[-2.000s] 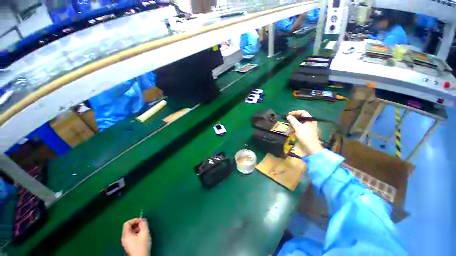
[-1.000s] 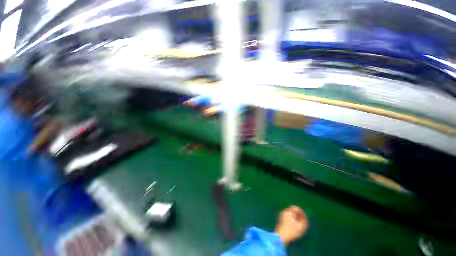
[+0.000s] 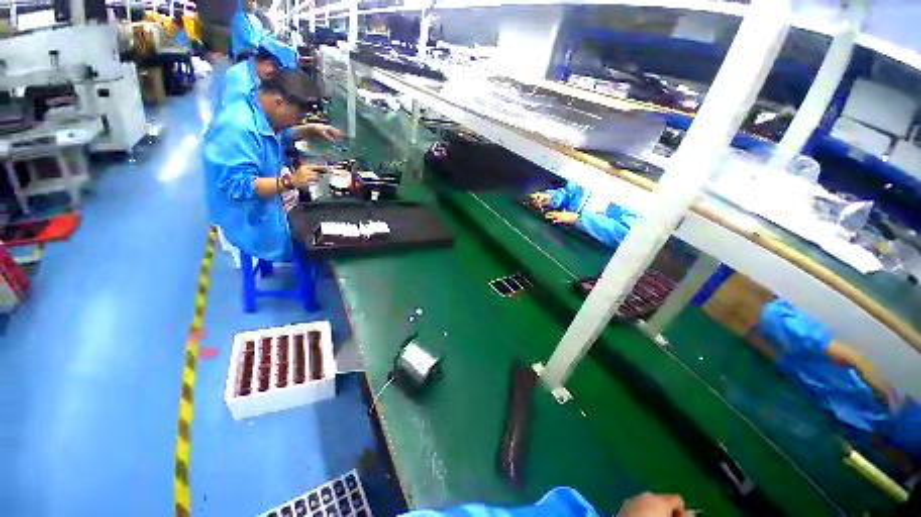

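Observation:
My left hand shows at the bottom edge, right of centre, with its blue sleeve. The edge cuts it off, and whether its fingers hold anything cannot be told. My right hand is out of the picture. A small display module lies on the dark strip of the green bench, right of my left hand and farther back. A row of modules lies farther up the bench. A long dark red-black ribbed strip lies left of my hand. A silvery solder wire spool stands in a black holder near the bench edge.
A white post stands on the bench under the shelf. A white box with dark red rows and a white grid tray are below the bench edge. A person in blue sits by a black tray. Other people's hands show across the bench.
The view has swung left along the bench. My right hand, seen two seconds ago by the soldering station, has left the picture. My left hand is now at the bottom edge.

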